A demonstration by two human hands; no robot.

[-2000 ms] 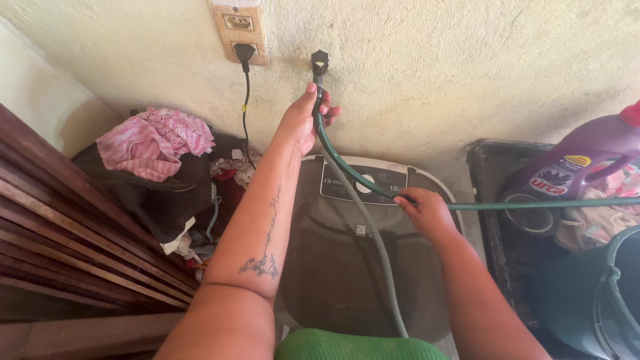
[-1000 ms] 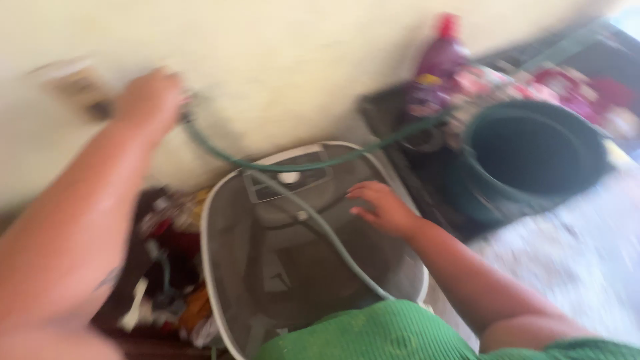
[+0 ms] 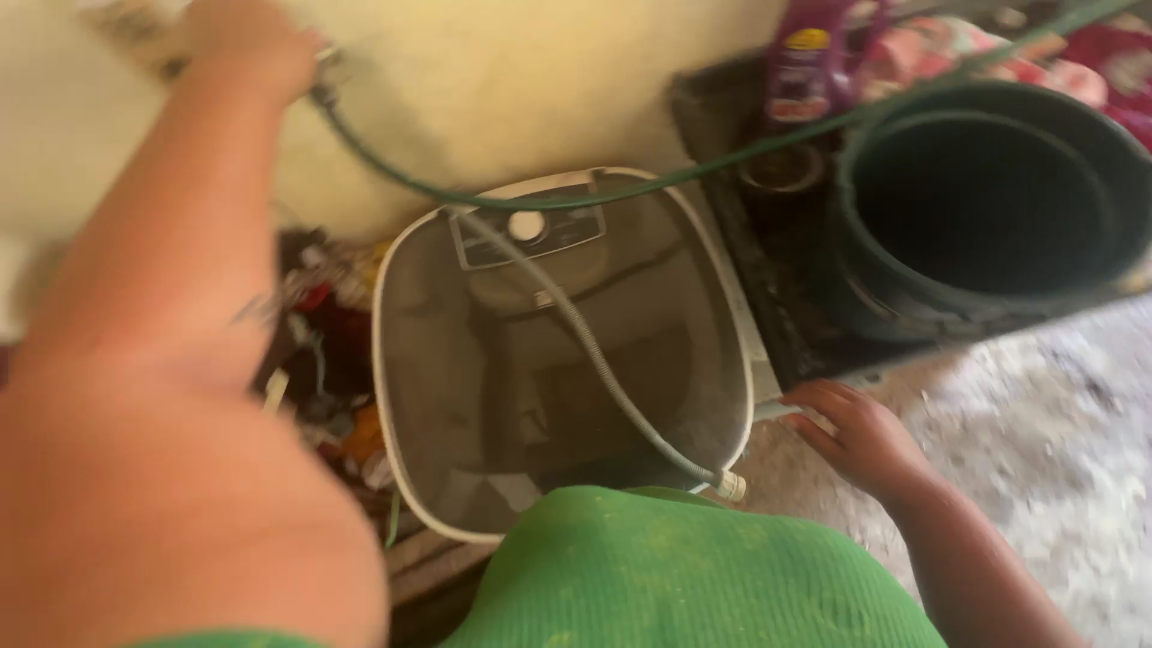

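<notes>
At the wall, my left hand [image 3: 247, 45] lies between the power outlet [image 3: 139, 36] and the tap [image 3: 326, 58]. Blur and the back of the hand hide what its fingers hold. A green hose [image 3: 558, 200] runs from the tap across the top of a washing machine [image 3: 576, 378] and on to the upper right. On the machine's dark lid rests a grey corrugated hose [image 3: 585, 333] with a pale end fitting [image 3: 731, 486]. My right hand [image 3: 855, 436] is low beside the machine, thumb and fingers around a thin grey hose or pipe [image 3: 772, 411].
Right of the machine, a dark green bucket [image 3: 864, 261] stands on a black surface [image 3: 765, 315], near a purple detergent bottle [image 3: 801, 67] and pink cloths [image 3: 945, 54]. Clothes [image 3: 324, 360] are heaped on the left. Rough floor [image 3: 1035, 432] shows at lower right.
My right hand has let go of the green hose and moved down to the machine's right side. The grey corrugated hose's end fitting has come into sight. The view has shifted strongly and turned.
</notes>
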